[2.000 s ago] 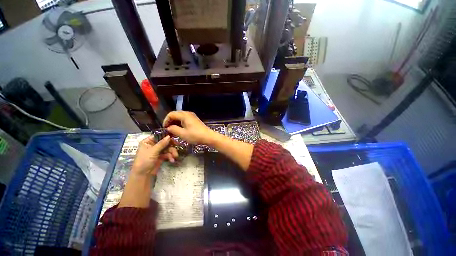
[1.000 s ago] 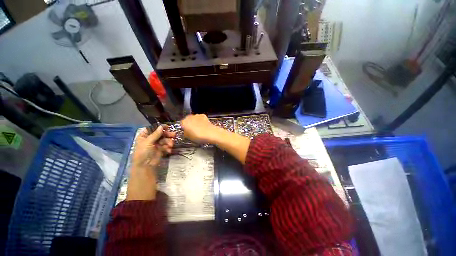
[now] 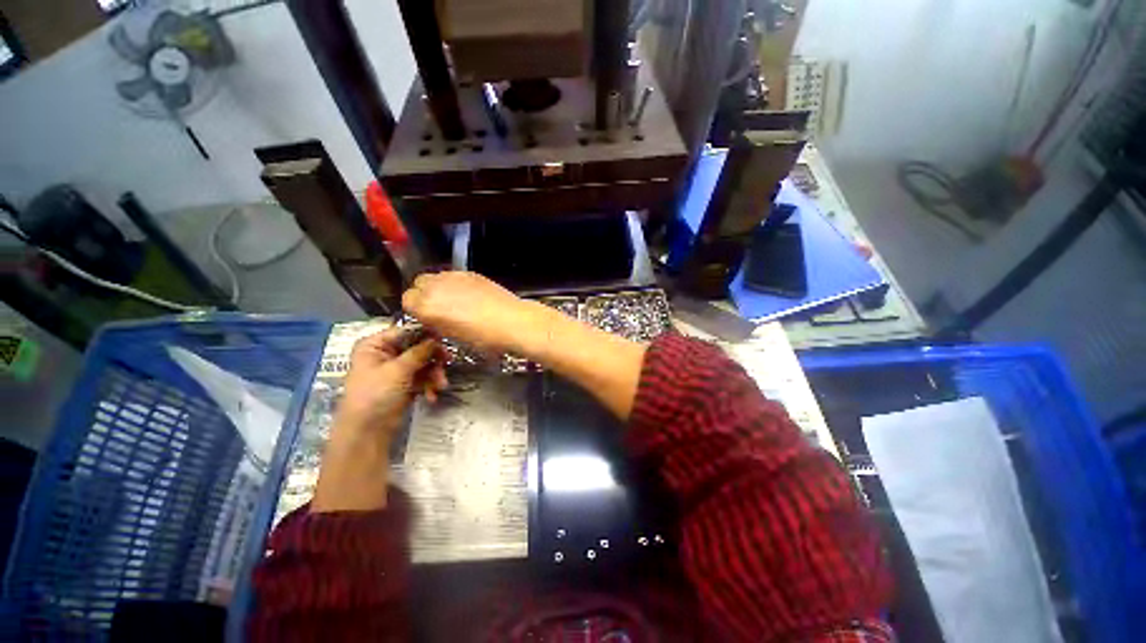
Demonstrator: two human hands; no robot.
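Note:
My left hand [image 3: 381, 381] is at the left end of the fastener trays [image 3: 628, 314], fingers pinched on a small dark metal part [image 3: 409, 333]. My right hand [image 3: 455, 309] is just above it, fingertips curled at the part; whether they hold anything is hidden. The trays are full of silver bits, and my right forearm crosses over them. A glossy black panel [image 3: 584, 502] lies in front of me with several small silver fasteners [image 3: 603, 545] on it; my right sleeve covers its right side. Newspaper [image 3: 465, 490] lies left of the panel.
The press die block [image 3: 534, 170] stands behind the trays, with dark upright posts [image 3: 321, 214] on either side. A blue crate [image 3: 120, 427] is at left; another [image 3: 1068, 440] at right holds a white sheet [image 3: 961, 502]. A phone [image 3: 777, 260] lies on a blue folder [image 3: 836, 258].
My right hand went from my left hand to above the trays, then back left to my left hand. My left hand stayed near the trays' left end. The camera view shifted slightly.

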